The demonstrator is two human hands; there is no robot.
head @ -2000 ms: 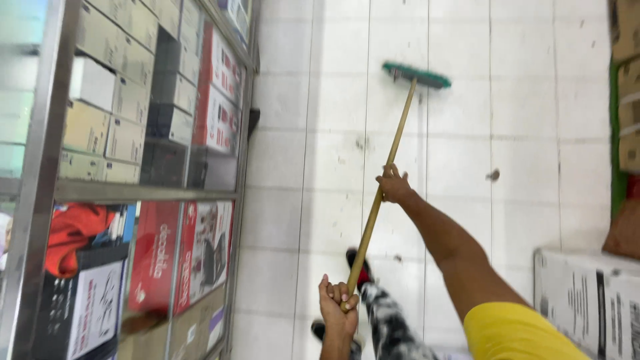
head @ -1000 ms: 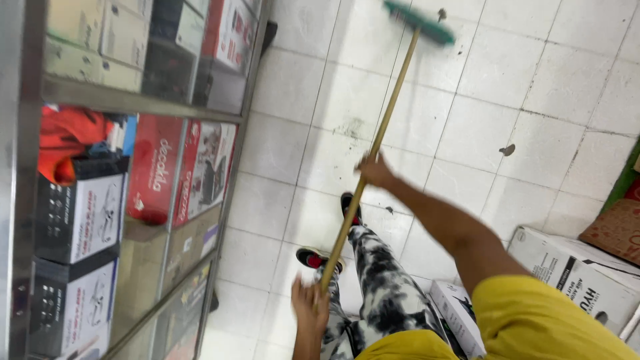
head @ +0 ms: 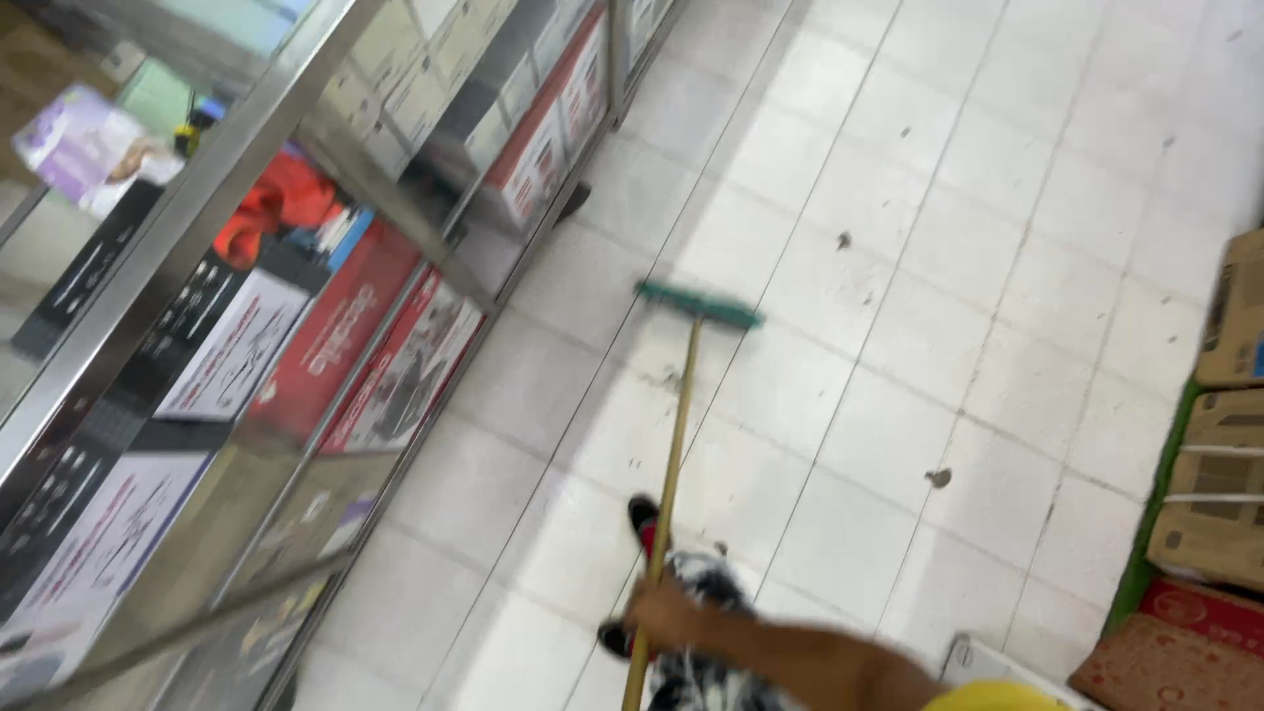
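Observation:
A push broom with a green head (head: 699, 305) lies with its head on the white tiled floor. Its long wooden handle (head: 677, 434) runs down to the bottom edge of the view. My right hand (head: 664, 612) is closed around that handle, low in the view and above my dark shoes and patterned trousers. The left hand and the top end of the handle are outside the view. Small bits of debris (head: 939, 479) are scattered on the tiles, with another piece (head: 843, 240) up and to the right of the broom head.
A glass display case with a metal frame (head: 212, 188) holds boxed goods along the left. Cardboard boxes (head: 1220, 484) stand on a green edge at the right, with a red patterned box (head: 1175, 662) below. A white box (head: 997, 676) is at the bottom right.
My left hand, seen on the handle's upper end in the earlier frames, is out of view. The view has turned, and the broom head appears lower in it than a second ago.

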